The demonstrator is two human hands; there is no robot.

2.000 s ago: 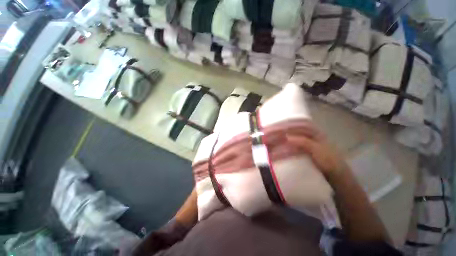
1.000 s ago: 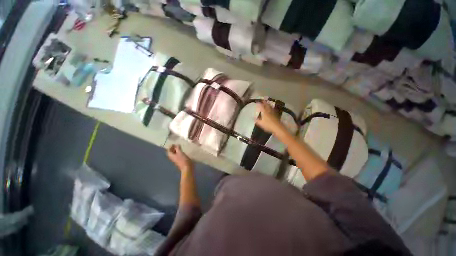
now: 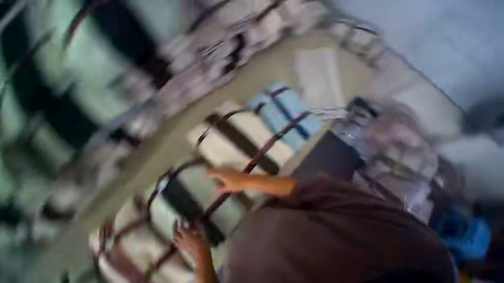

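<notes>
Striped bags lie in a row on the table. A pale green bag [image 3: 168, 207] with a dark stripe is under my hands. My left hand [image 3: 192, 241] is at its lower edge, over the dark strap; blur hides whether it grips. My right hand [image 3: 229, 180] lies on its other side, with fingers apart and nothing seen in them. A cream bag [image 3: 226, 147] with a brown stripe is beyond my right hand, and a light blue bag [image 3: 284, 116] lies past it. A pink-and-cream bag [image 3: 130, 251] is at the lower left.
Large stacks of green and dark striped goods [image 3: 72, 83] line the table's far side. White sheets or flat bags [image 3: 319, 74] lie on the beige table [image 3: 271, 61]. Blurred plastic-wrapped goods [image 3: 400, 146] and a blue item [image 3: 467, 235] are at the right.
The view has turned and swung toward the light blue bag's end of the row. My left hand has moved from the table edge onto the bags; both hands are now close together.
</notes>
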